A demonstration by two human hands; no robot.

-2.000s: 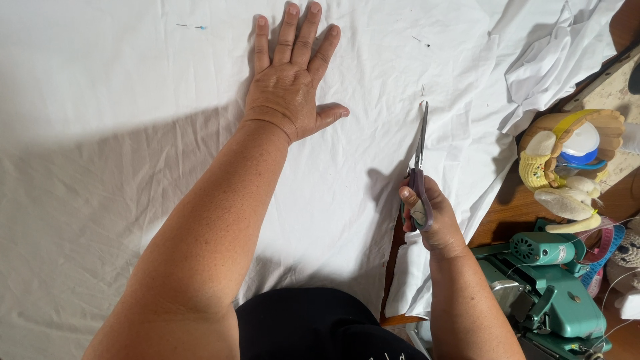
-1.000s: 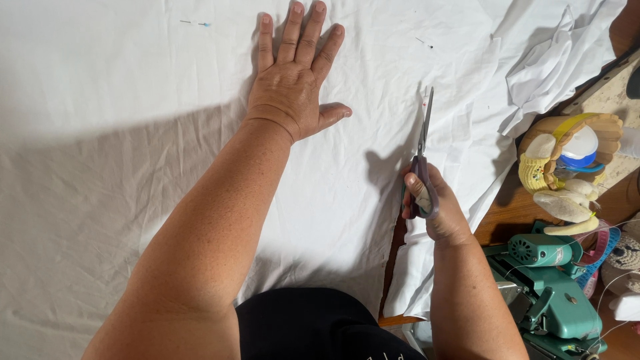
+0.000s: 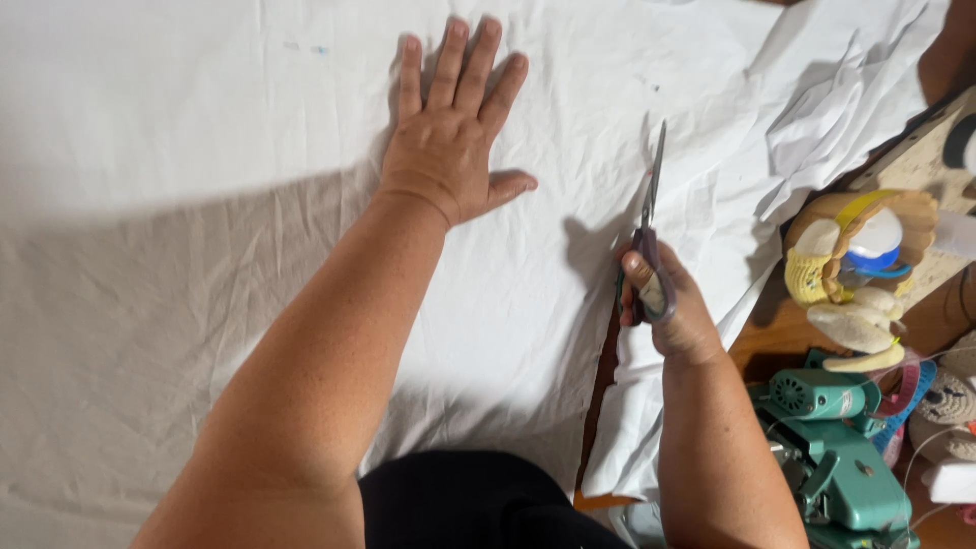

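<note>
White cotton-like fabric (image 3: 488, 328) lies spread over a wooden table, wrinkled at the right. My left hand (image 3: 450, 130) presses flat on it, palm down, fingers apart, holding nothing. To its right, my right hand (image 3: 663, 297) grips a pair of scissors (image 3: 650, 198) by purple-grey handles, thumb through one loop. The blades point away from me, look nearly closed, and lie at the upper end of a cut in the cloth. Below the scissors the cut gapes, showing dark wood between the main piece and a narrow strip (image 3: 629, 427). Small blue marks (image 3: 319, 50) show at upper left.
At the right, a green sewing or overlock machine (image 3: 854, 473) stands on the wooden tabletop (image 3: 770, 328). Above it is a scalloped basket (image 3: 923, 217) holding white and blue items, with pale plush pieces (image 3: 850, 324) beside it. Crocheted items (image 3: 945, 396) and loose threads sit at the far right edge.
The scissor blades, slightly apart two seconds ago, now look nearly together. My right hand has shifted only slightly, and my left hand stays flat in the same place.
</note>
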